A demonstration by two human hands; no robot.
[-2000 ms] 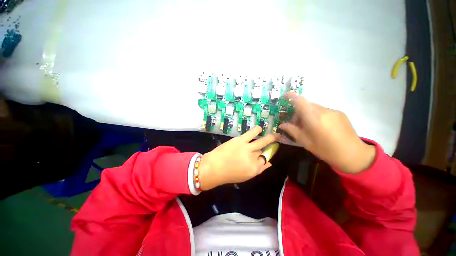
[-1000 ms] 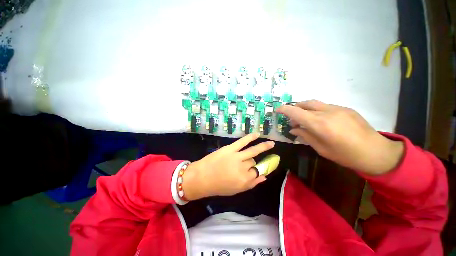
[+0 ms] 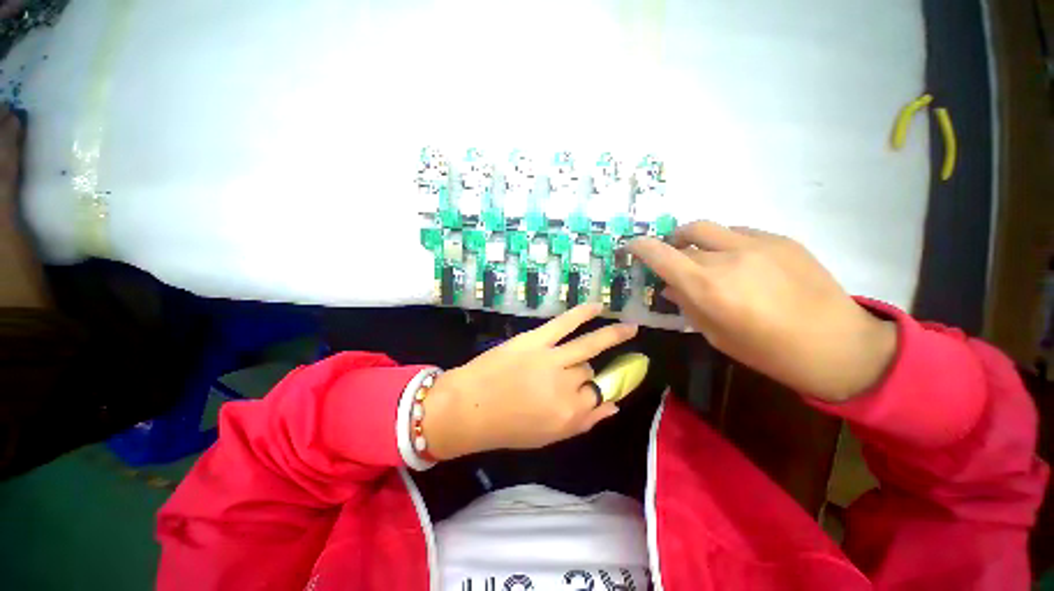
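Note:
A PCB panel [image 3: 526, 237] of several joined green-and-white boards lies flat at the sheet's near edge. Black bars [image 3: 536, 286] sit along its near row. My left hand [image 3: 520, 387] is at the near edge, its fingertips touching the panel's edge, with a pale yellow backing paper [image 3: 622, 378] held between its fingers. My right hand [image 3: 769, 294] is over the panel's right end, fingers bent down onto the last boards. Whether it pinches anything is hidden.
Yellow-handled cutters [image 3: 945, 143] lie at the right on the white padded sheet [image 3: 289, 150], near its dark edge [image 3: 959, 231]. At far left are part of another person's arm [image 3: 16, 219] and a dark heap [image 3: 32, 21]. A blue stool [image 3: 173, 416] stands below left.
The view has shifted, so the panel shows further left. My right fingers have moved from a blur above the right end to rest on its boards. An arm has appeared at far left.

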